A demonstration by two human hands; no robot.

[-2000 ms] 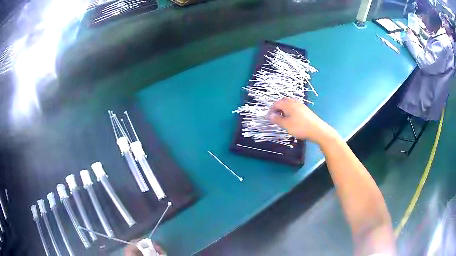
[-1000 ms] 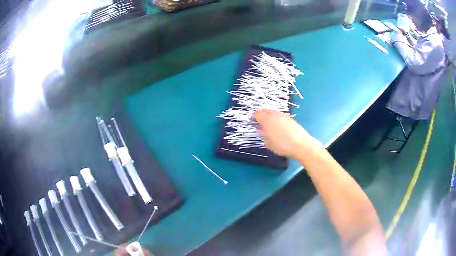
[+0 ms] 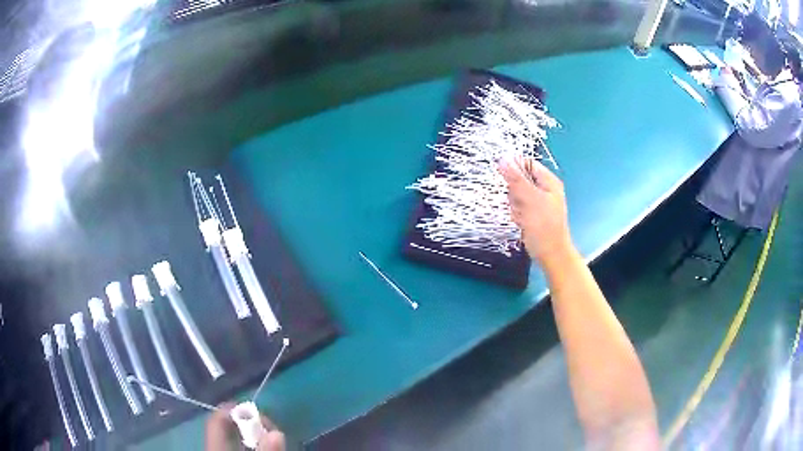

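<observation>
My left hand (image 3: 220, 430), cut off by the bottom edge, holds a tube assembly by its white collar (image 3: 247, 423). Two thin rods stick out of the collar, one to the upper left and one to the upper right. The tube below the collar is not seen. My right hand (image 3: 537, 198) is over the right side of the black rod tray (image 3: 467, 264), at the heap of white rods (image 3: 475, 176). Its thumb and fingertips are close together; whether a rod is between them cannot be told.
A black slotted tray (image 3: 295, 326) at left holds several tube assemblies (image 3: 189, 321) in a row and two with rods (image 3: 251, 282). A loose rod (image 3: 387, 280) lies on the green bench (image 3: 352, 176). A person (image 3: 762, 114) works at the bench's far right.
My right hand has moved from the heap's lower middle to its right side, with its fingers now pointing more upward. My left hand still holds the collar and shows more at the bottom edge.
</observation>
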